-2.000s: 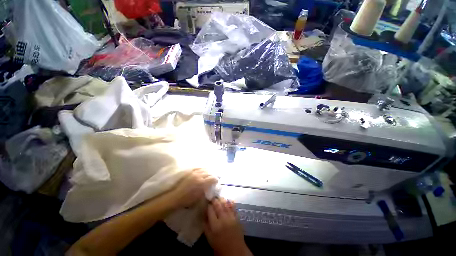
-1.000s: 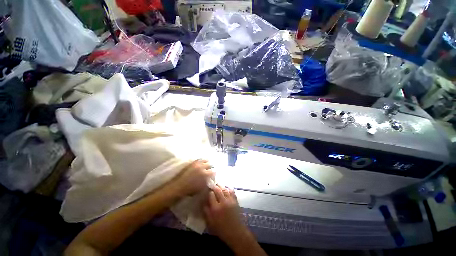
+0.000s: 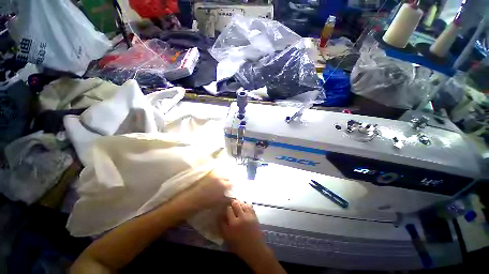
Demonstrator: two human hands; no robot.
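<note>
The cream garment piece (image 3: 123,182) lies on the table left of the needle, its right end washed out by lamp glare. My left hand (image 3: 210,190) lies on its right end by the presser foot (image 3: 251,170), fingers blurred in the glare. My right hand (image 3: 239,222) is just below and right of it, fingers bent on the cloth's edge at the front of the bed. What the fingertips pinch is hard to see. The white sewing machine head (image 3: 300,150) stands to the right. Dark thread snips (image 3: 328,193) lie on the machine bed.
White-grey cloth (image 3: 110,115) is heaped left behind the work. Clear plastic bags (image 3: 268,59) lie behind the machine. A white carrier bag (image 3: 56,37) hangs upper left. Thread cones (image 3: 402,25) stand upper right. A dark blue strip (image 3: 418,245) is at the bed's right end.
Both hands have moved slightly up towards the presser foot since the earliest frame. The cloth's lower corner under my hands has drawn up with them. The view has shifted slightly.
</note>
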